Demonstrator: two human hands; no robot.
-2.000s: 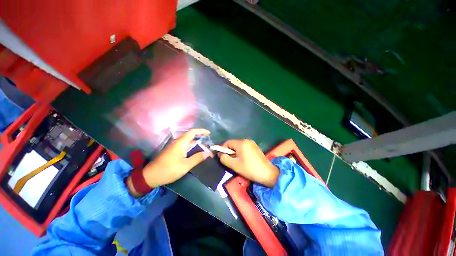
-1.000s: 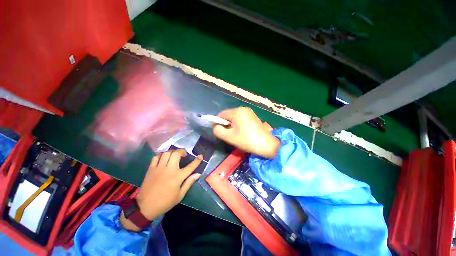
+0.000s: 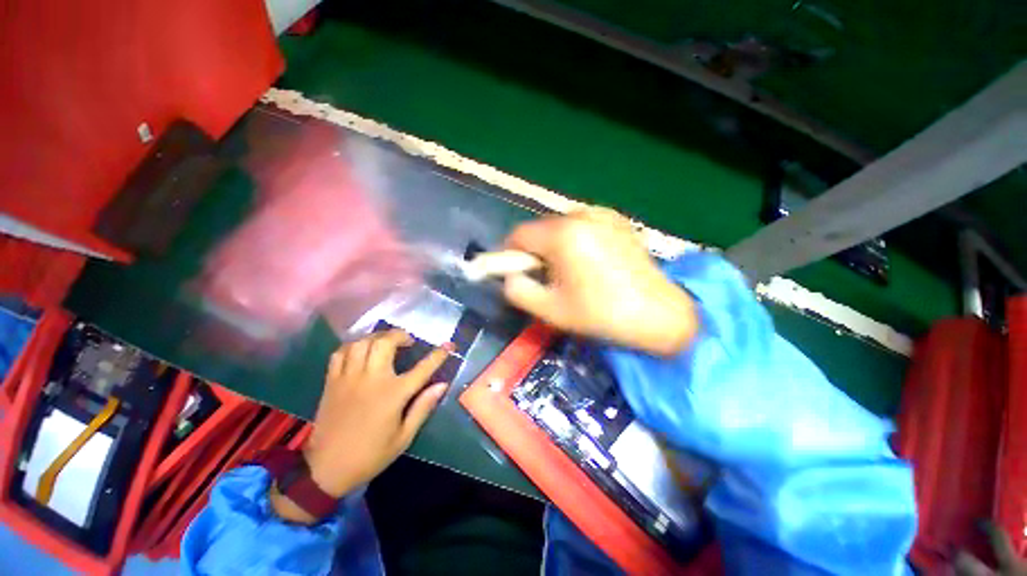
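Note:
My right hand (image 3: 597,276), blurred, holds a pale pry stick (image 3: 502,264) above the bench, its tip pointing left; a small dark bit shows near the tip. My left hand (image 3: 377,399) lies palm down with fingertips on a black adhesive pad sheet (image 3: 451,369) on the bench, beside a shiny whitish liner (image 3: 411,309). An open tablet unit (image 3: 597,422) lies in a red tray (image 3: 520,444) under my right forearm, its electronics and part of a silvery battery showing; the sleeve hides the rest.
Stacked red trays stand at the left, one with an open tablet (image 3: 85,433). More red trays (image 3: 952,428) stand at the right, with part of another hand at the lower right edge. A dark block (image 3: 169,191) lies by the red panel. A grey post (image 3: 890,180) crosses at right.
My left hand has gone from the held-up piece down to the sheet on the bench. My right hand with the stick has moved away from it, lately a little right. The tray shows more.

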